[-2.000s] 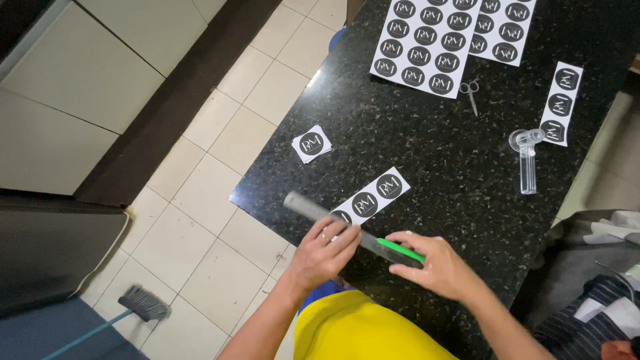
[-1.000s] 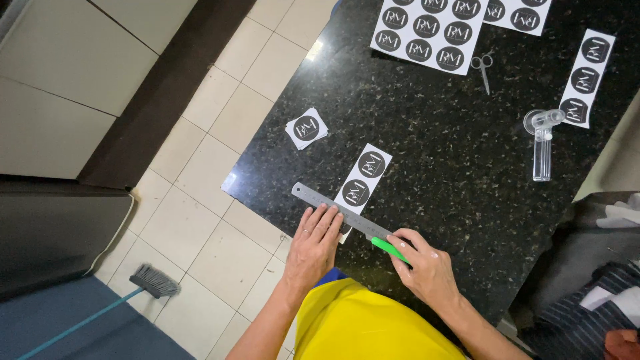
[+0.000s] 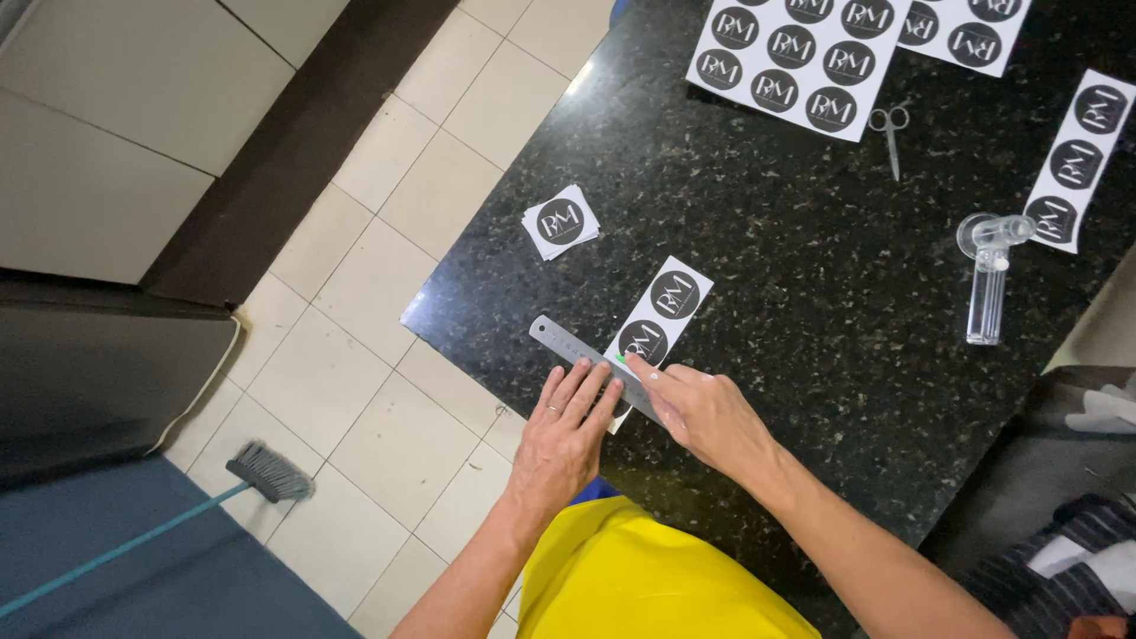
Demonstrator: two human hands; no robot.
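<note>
A metal ruler (image 3: 564, 341) lies across a strip of printed round labels (image 3: 676, 295) near the corner of the black granite counter (image 3: 799, 266). My left hand (image 3: 566, 417) presses the ruler flat with spread fingertips. My right hand (image 3: 701, 404) is closed around a small green-handled tool, probably a craft knife, its green tip (image 3: 623, 359) showing at the ruler's edge over the strip. The rest of that tool is hidden by the fingers. Beyond the ruler rests a small stack of cut square labels (image 3: 559, 222).
Label sheets (image 3: 790, 62) lie at the far side, with small scissors (image 3: 892, 142) beside them. To the right are another label strip (image 3: 1076, 164) and a clear plastic tool (image 3: 987, 284). A broom (image 3: 271, 470) is on the tiled floor at left.
The ruler, held above the counter in the first frame, now lies on the strip. My right hand has moved from the ruler's right end to its middle, with the green tool in it.
</note>
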